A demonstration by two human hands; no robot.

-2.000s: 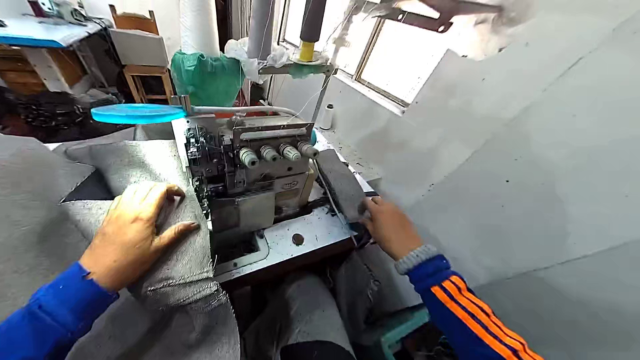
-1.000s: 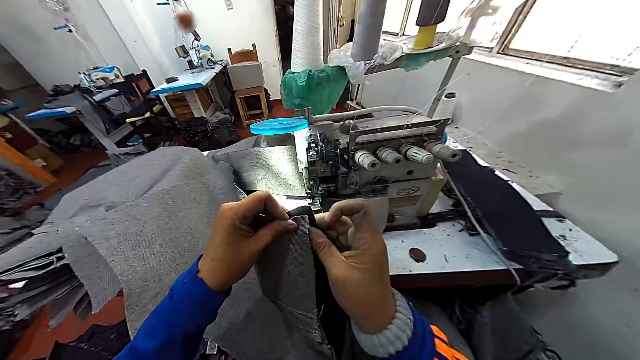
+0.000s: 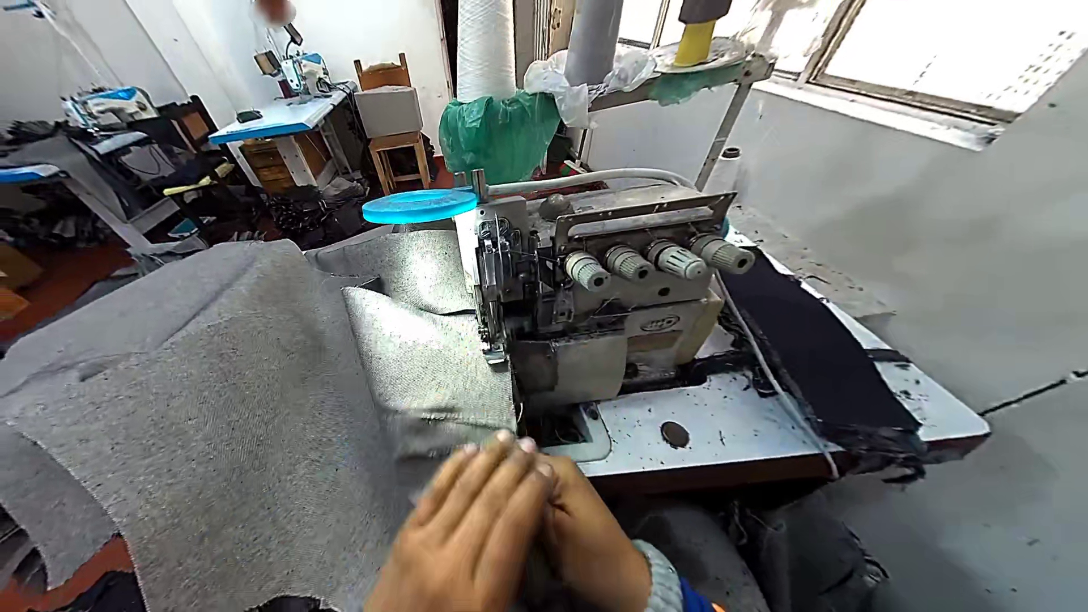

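Note:
Both hands are close together at the table's front edge, just below the presser foot of an overlock sewing machine point(image 3: 612, 289). My left hand point(image 3: 476, 518) lies over grey fabric point(image 3: 433, 374), its fingers closed around the cloth edge. Against it, my right hand point(image 3: 591, 535) grips the same edge, partly hidden behind the left. The cloth runs up beneath the presser foot point(image 3: 495, 353), and a wide part of it drapes over the left side. Four tension knobs point(image 3: 676, 259) line the machine's front. A blue ring-shaped lamp or disc point(image 3: 419, 206) sits at its upper left.
Dark fabric strips point(image 3: 816, 348) lie on the white table point(image 3: 714, 433) right of the machine. Thread cones point(image 3: 486, 51) and a green plastic bag point(image 3: 497, 140) stand behind it. Another sewing table point(image 3: 272, 123) and a wooden chair point(image 3: 391, 127) are farther back. The wall rises at right.
Two seconds ago my right hand was at a grey piece right of the machine; it then joined my left at the cloth edge. Both hands are now lower and nearer me, and dark strips show at right.

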